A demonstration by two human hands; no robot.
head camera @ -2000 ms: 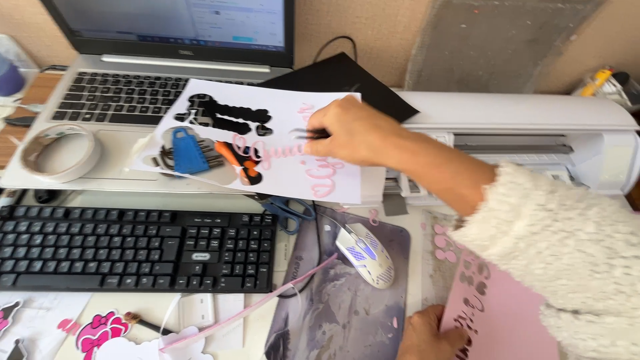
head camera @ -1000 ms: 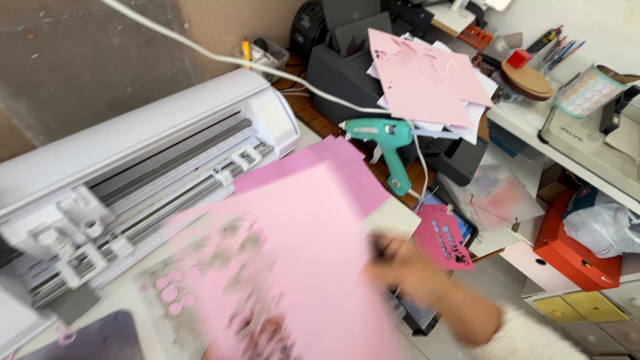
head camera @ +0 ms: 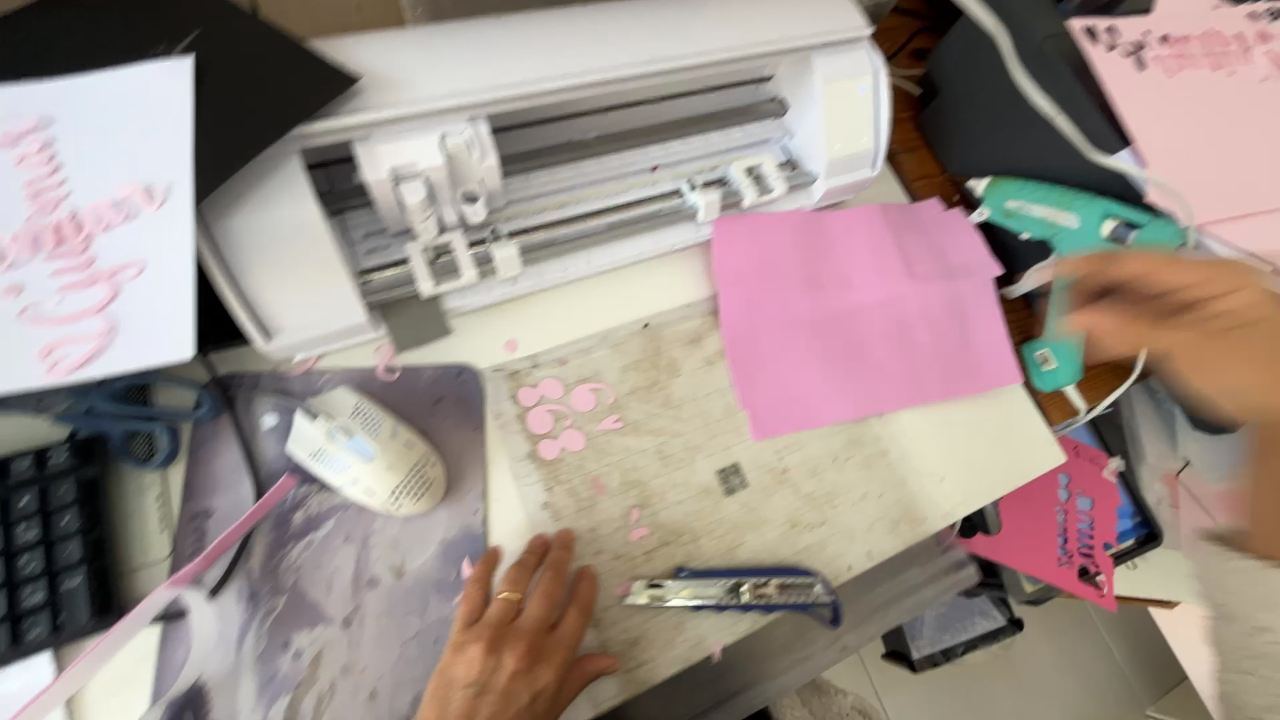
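My left hand (head camera: 520,625) rests flat with its fingers apart at the edge of the worn cutting mat (head camera: 680,500), nothing in it. Several pink paper cut-outs (head camera: 565,415) lie on the mat above it. To its right is a snap-off utility knife (head camera: 735,590) with a blue frame. My right hand (head camera: 1170,310), blurred, is at the right beside a teal hot glue gun (head camera: 1070,220); whether it touches the gun or holds anything cannot be told. Pink-purple sheets (head camera: 865,310) lie at the mat's upper right, in front of the white cutting plotter (head camera: 600,200).
A white mouse (head camera: 370,450) sits on a marbled mouse pad (head camera: 330,600), near blue-handled scissors (head camera: 140,415) and a black keyboard (head camera: 50,540). White paper with pink lettering (head camera: 100,230) overlaps a black sheet (head camera: 270,90). Pale pink sheets (head camera: 1200,120) and a bright pink cut sheet (head camera: 1060,520) lie right.
The large pale pink sheet has left the cutting mat, where the knife and cut-outs now show. My right hand has moved up toward the glue gun. The view has swung back left.
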